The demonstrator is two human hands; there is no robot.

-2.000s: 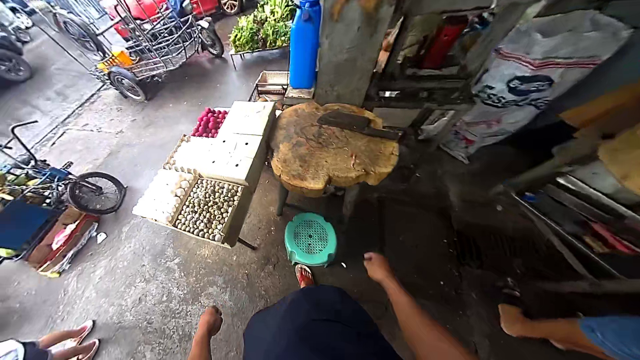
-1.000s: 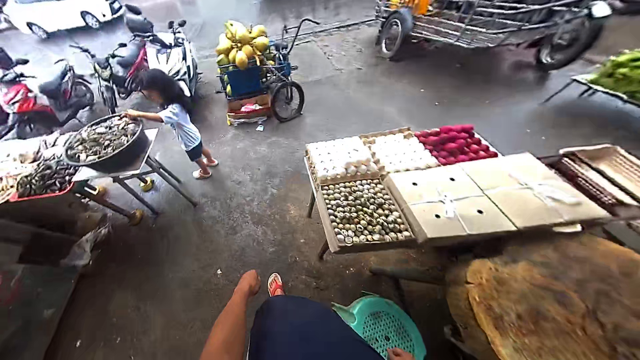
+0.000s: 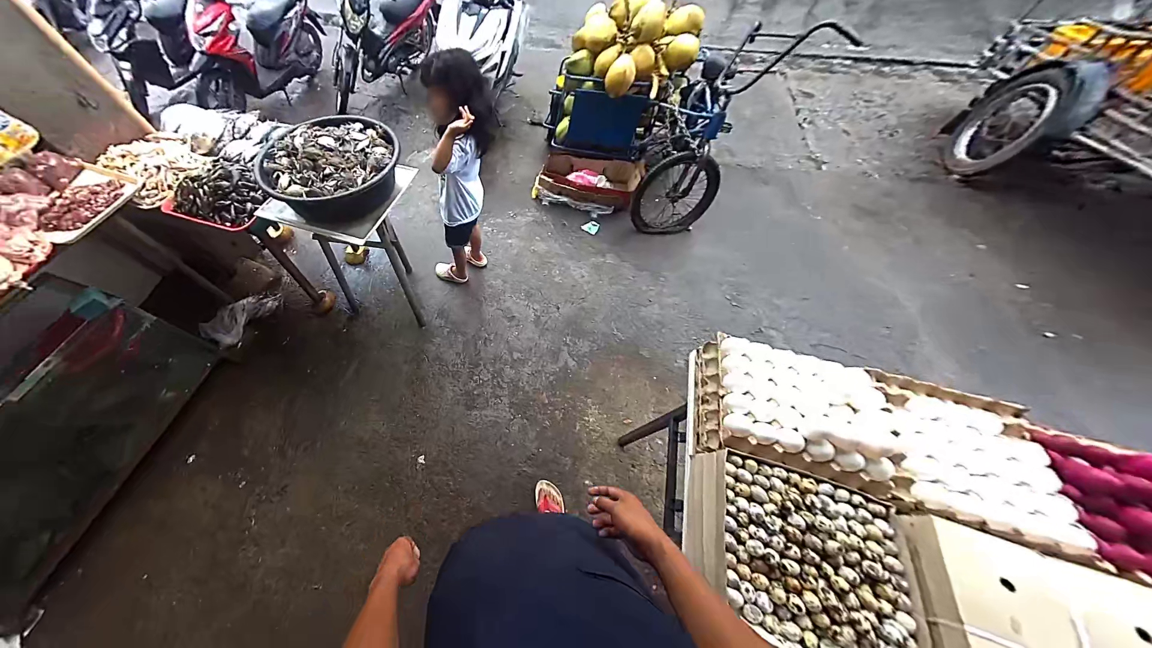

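Observation:
My left hand [image 3: 398, 560] hangs at the lower middle with its fingers curled, touching nothing; whether it holds anything small cannot be made out. My right hand [image 3: 623, 517] is over my right side, fingers loosely bent and apart, with nothing in it. It is nearest to the egg stand on the right. A box of speckled quail eggs [image 3: 805, 558] lies at the stand's near corner. Behind it are cardboard trays of white eggs [image 3: 801, 396], and magenta eggs [image 3: 1102, 490] lie at the far right. A pale carton [image 3: 1035, 576] with round holes sits in front of those.
A person [image 3: 462, 180] stands beside a black basin of shellfish [image 3: 333, 162] on a small table. Meat trays [image 3: 85, 202] line a stall at left. Ahead is a cart of yellow-green coconuts [image 3: 630, 54]; parked motorcycles [image 3: 256, 54] stand behind. A wheeled metal cart [image 3: 1008, 121] is at upper right.
The view has swung left, so the chopping block and green stool have left it. The person by the basin has turned and raised a hand. My right hand has come up into fuller view.

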